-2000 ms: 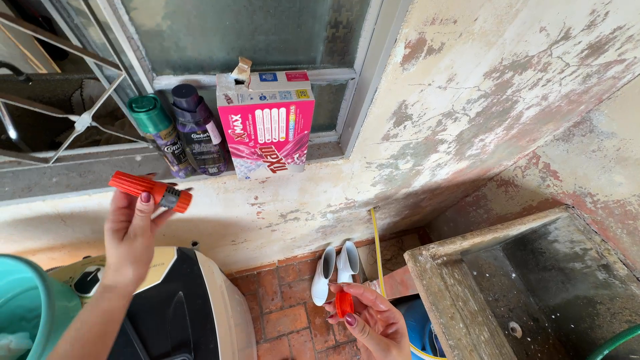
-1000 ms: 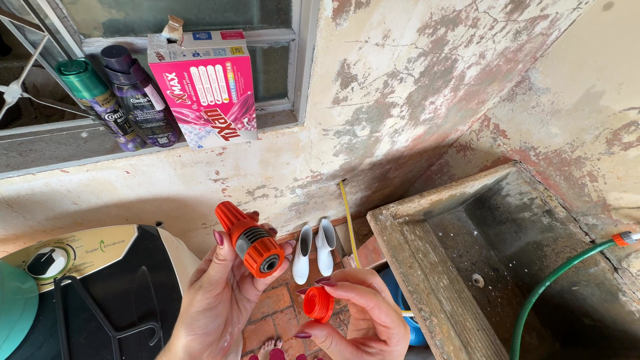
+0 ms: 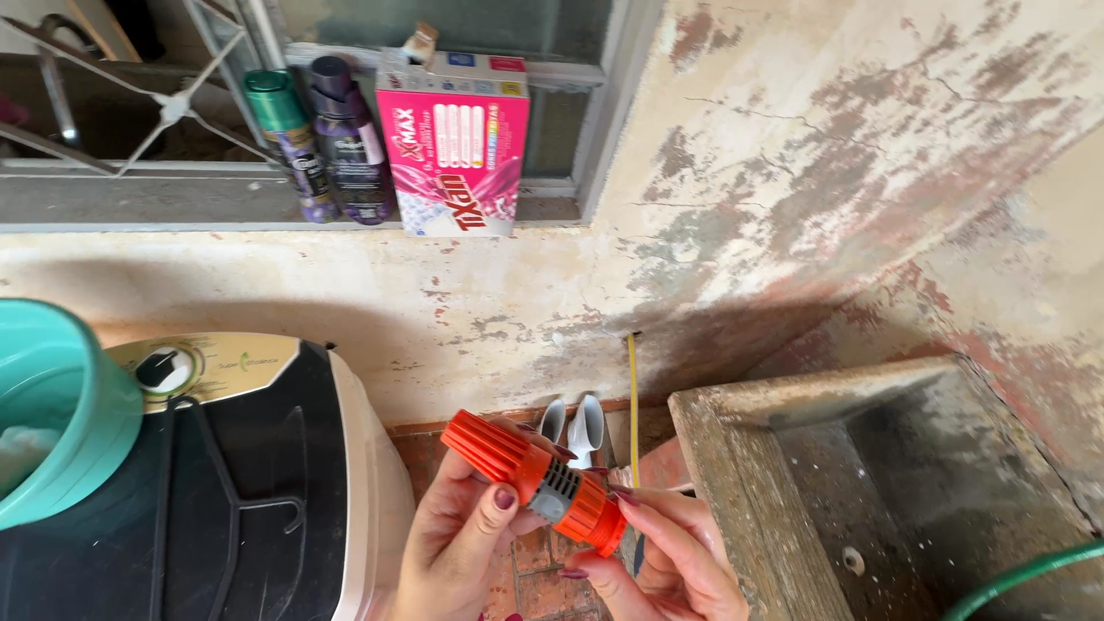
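An orange and grey plastic hose nozzle (image 3: pixel 500 453) lies slanted in my left hand (image 3: pixel 474 522), its ribbed orange tip pointing up and left. The thumb and fingers of that hand close around its middle. At the nozzle's lower right end sits an orange threaded hose adapter (image 3: pixel 611 530), touching the nozzle. My right hand (image 3: pixel 668 552) pinches this adapter between thumb and forefinger. Whether the adapter is fastened or only held against the nozzle cannot be told.
A black-topped washing machine (image 3: pixel 267 543) bears a black hanger (image 3: pixel 228 483) and a teal bucket (image 3: pixel 108 431). Bottles (image 3: pixel 349 164) and a detergent box (image 3: pixel 457 147) line the windowsill (image 3: pixel 129 203). Right: a concrete sink (image 3: pixel 742 492) with a green hose (image 3: pixel 1035 573); white boots (image 3: pixel 586 427) stand below the wall.
My hands have come together; the orange adapter, held apart from the nozzle in both earlier frames, now meets the nozzle's end. The view has shifted.
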